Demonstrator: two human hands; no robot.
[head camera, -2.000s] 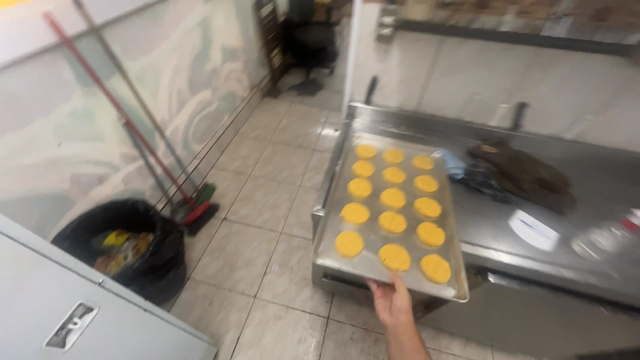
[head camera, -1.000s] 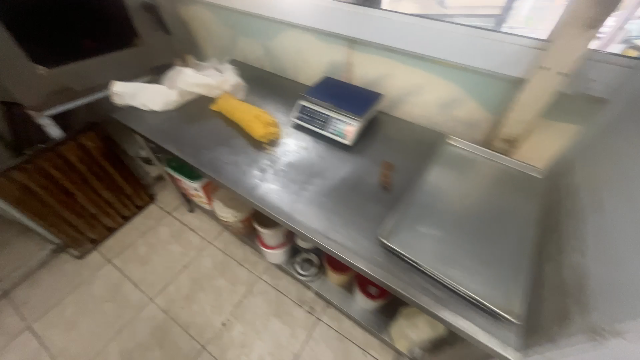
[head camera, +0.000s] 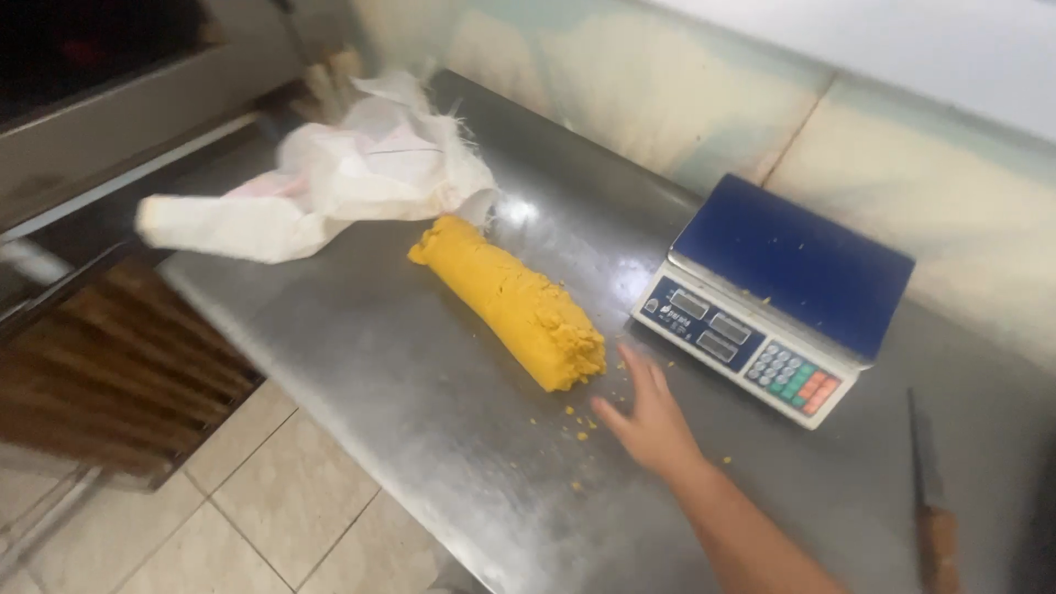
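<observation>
A thick log of yellow dough (head camera: 511, 301) lies on the stainless steel table (head camera: 388, 404), its rough end toward me. Just beyond that end my right hand (head camera: 652, 417) reaches over the table, fingers apart, holding nothing. Yellow crumbs (head camera: 582, 425) are scattered beside it. Behind the hand stands a digital scale (head camera: 792, 264) with a blue platform and a few crumbs on top. At the right lies a knife with a wooden handle (head camera: 939, 544). My left hand is out of view.
A crumpled white sack (head camera: 363, 173) lies at the table's far left end. Below that end, a brown slatted rack (head camera: 124, 371) stands over the tiled floor (head camera: 272, 495). A tiled wall (head camera: 627, 82) runs along the back edge.
The view has swung from the tray of yellow rounds to this table and come closer to the dough log. My right hand has come into view since one second ago.
</observation>
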